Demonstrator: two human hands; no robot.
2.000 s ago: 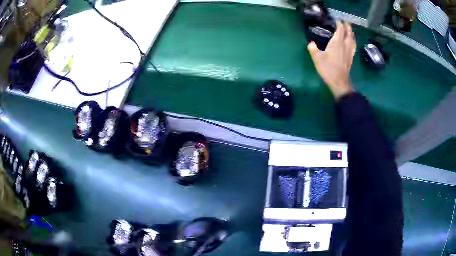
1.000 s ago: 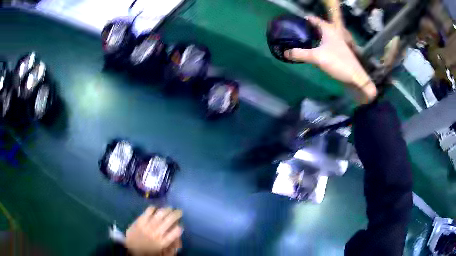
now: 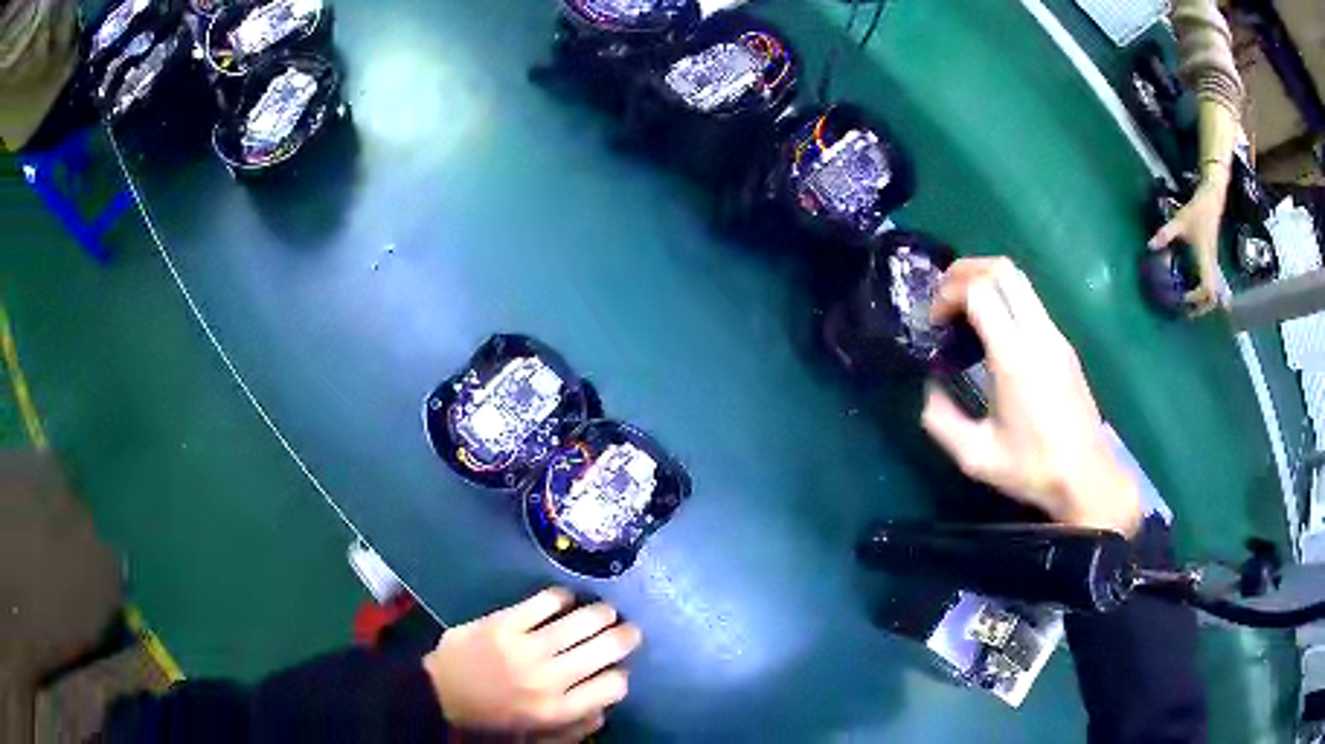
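Observation:
Two round black housings, the left (image 3: 509, 410) and the right (image 3: 610, 494), stand side by side on the green bench, open side up with circuit boards and thin wires showing. My left hand (image 3: 535, 666) lies just below them at the near bench edge, with nothing seen in it and its fingers slightly apart. My right hand (image 3: 1032, 393) has its fingers and thumb around the right side of another black housing (image 3: 913, 291), at the near end of a row. Its palm side is hidden.
The black screwdriver (image 3: 1003, 564) hangs below my right hand, over the partly hidden screw feeder (image 3: 995, 647). More housings stand in the row (image 3: 847, 175) and at upper left (image 3: 279, 114). Another person's hand (image 3: 1194, 247) touches a dark unit across the bench.
The view has swung right and nearer the bench. My right hand has come back from the far side, where it held a dark housing, to the row. My left hand came into view and stays near the pair.

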